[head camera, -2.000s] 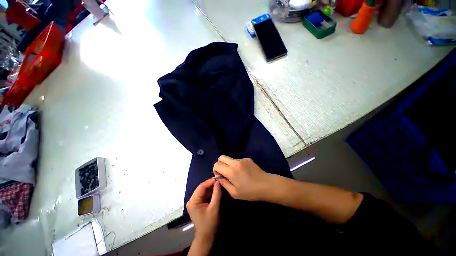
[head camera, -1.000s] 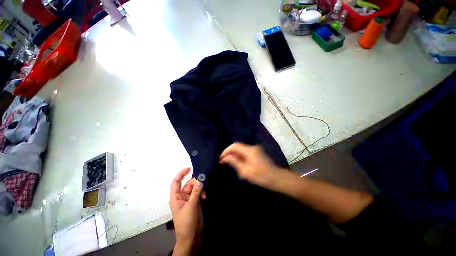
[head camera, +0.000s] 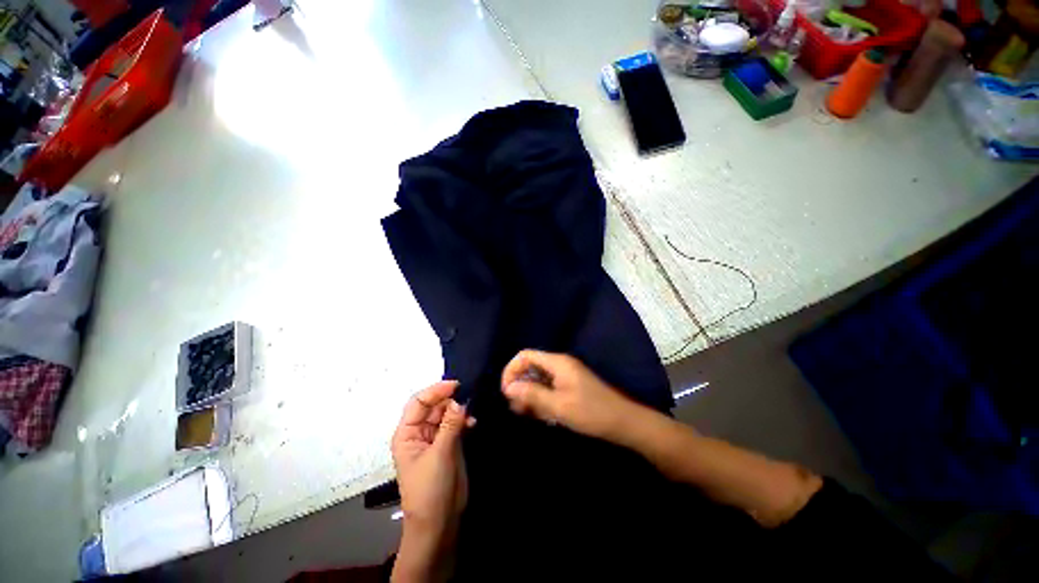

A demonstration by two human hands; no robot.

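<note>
The dark suit jacket lies folded long from the pale table down over its near edge. A dark button sits on its front edge. My left hand pinches the jacket's front edge between thumb and fingers. My right hand is just to the right, clear of that edge, with fingers curled and fingertips together; a needle cannot be made out. A dark sewing thread lies in a loop on the table right of the jacket.
At left are the button box, small open box, white card and grey garments. At right are the smartphone, green box, clear tub, orange cone and blue crate.
My hands have parted from where they met two seconds ago; my left hand moved left along the edge. The thread loop now lies on the table. The view has shifted slightly.
</note>
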